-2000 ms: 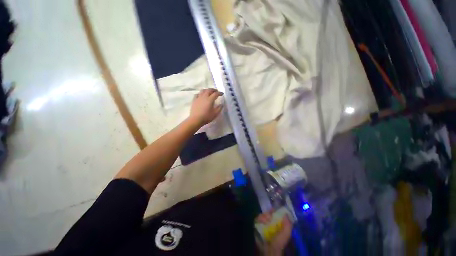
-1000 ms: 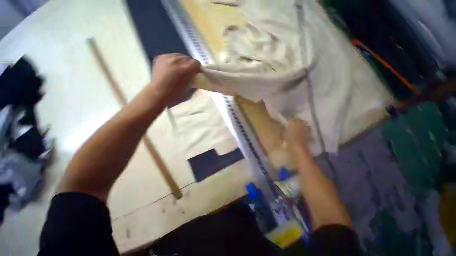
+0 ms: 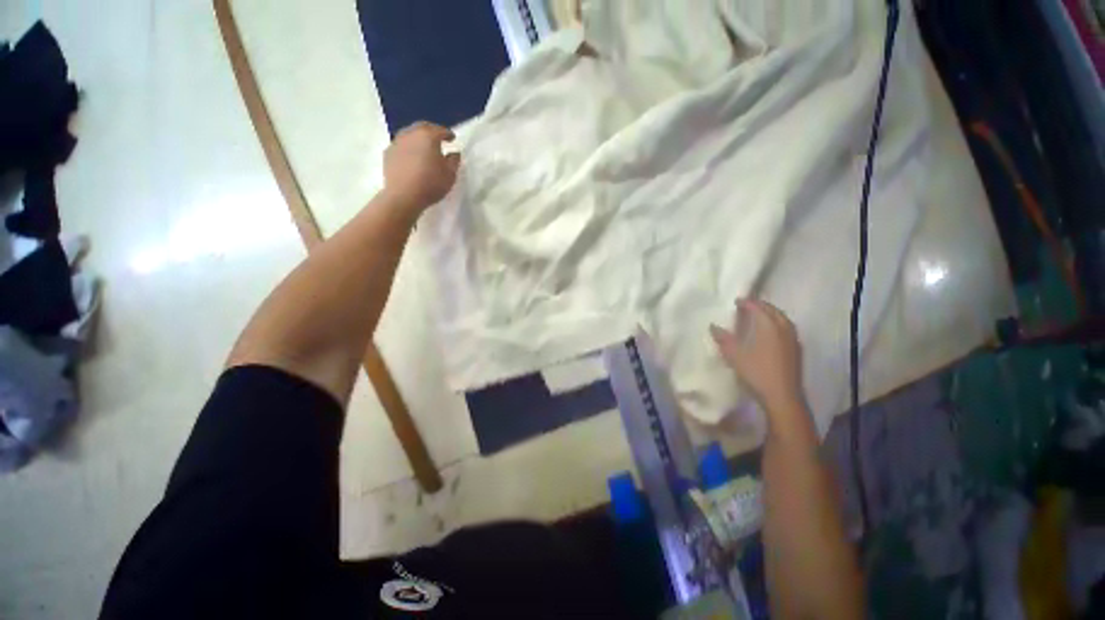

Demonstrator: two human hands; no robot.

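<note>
Cream fabric (image 3: 606, 206) lies wrinkled across the metal guide rail (image 3: 645, 406) and the dark strip (image 3: 424, 61), covering their middle parts. My left hand (image 3: 423, 167) is at the fabric's left edge, with thumb and fingers slightly apart. My right hand (image 3: 763, 349) is over the fabric's lower right part with its fingers spread. The electric cutter (image 3: 727, 515) is at the rail's near end, partly cut off by the picture's lower edge. Blue end stops (image 3: 624, 497) sit on both sides of the rail.
A brown wooden strip (image 3: 394, 418) lies left of the fabric, partly behind my left forearm. Dark and grey scraps (image 3: 43, 291) are at the far left. A black cord (image 3: 863, 242) runs over the fabric at right. The pale table's edge (image 3: 921, 373) curves at the right.
The cream fabric, lifted and folded back by my hands a second ago, now lies spread left over the rail. My left hand has let go of it; my right hand has opened.
</note>
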